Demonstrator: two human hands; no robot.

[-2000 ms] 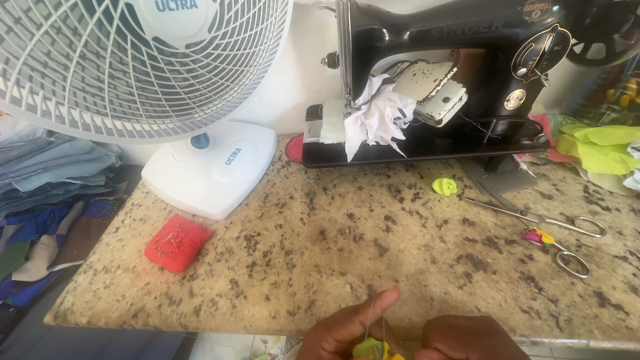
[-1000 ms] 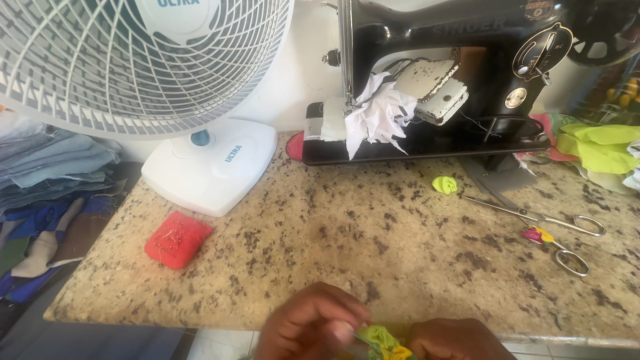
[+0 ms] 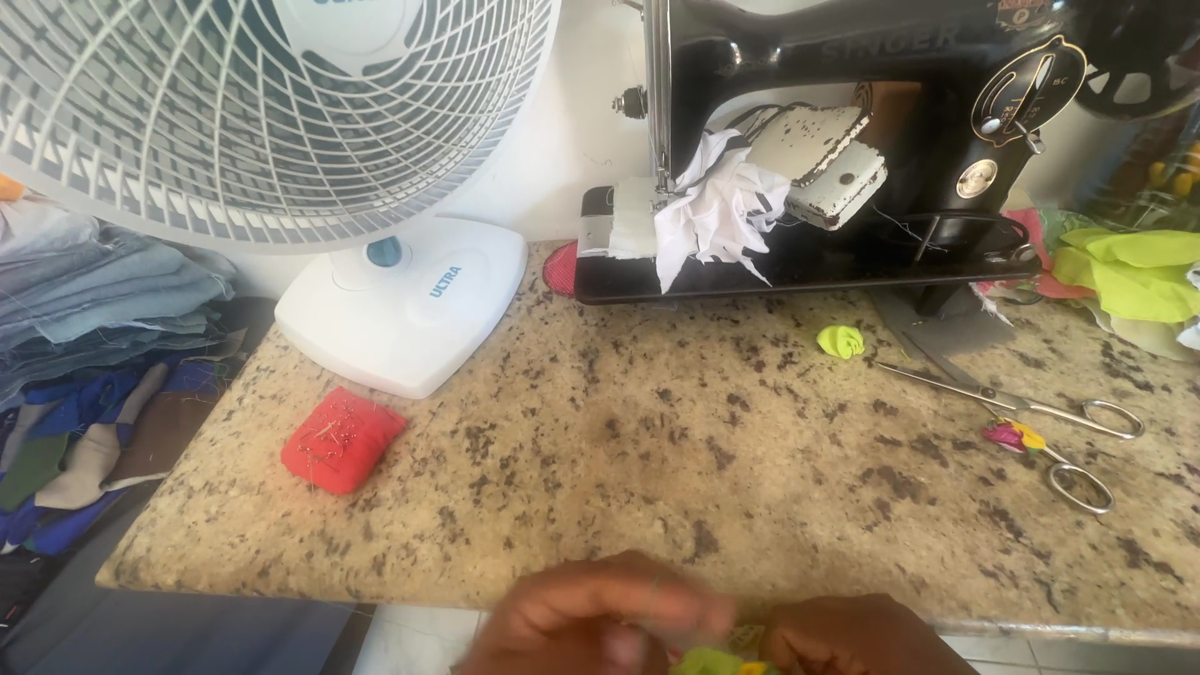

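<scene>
At the bottom edge, a small piece of lime-green and yellow fabric shows between my two hands, partly cut off by the frame. My right hand grips its right side with curled fingers. Blurred by motion, my left hand arches over the left side of the fabric; whether its fingers hold anything is unclear. Beyond the hands, a lime-green fabric rosette lies on the granite counter. Metal scissors lie at the right, with a small magenta and yellow fabric piece against them.
A red pincushion with pins sits at the left, near a white fan's base. A black Singer sewing machine stands at the back with white fabric at its needle. Folded cloth is stacked far left; green fabric lies right.
My left hand's raised thumb, plain two seconds ago, came down to the green fabric one second ago; now that hand is lifted and blurred. My right hand has stayed beside the fabric.
</scene>
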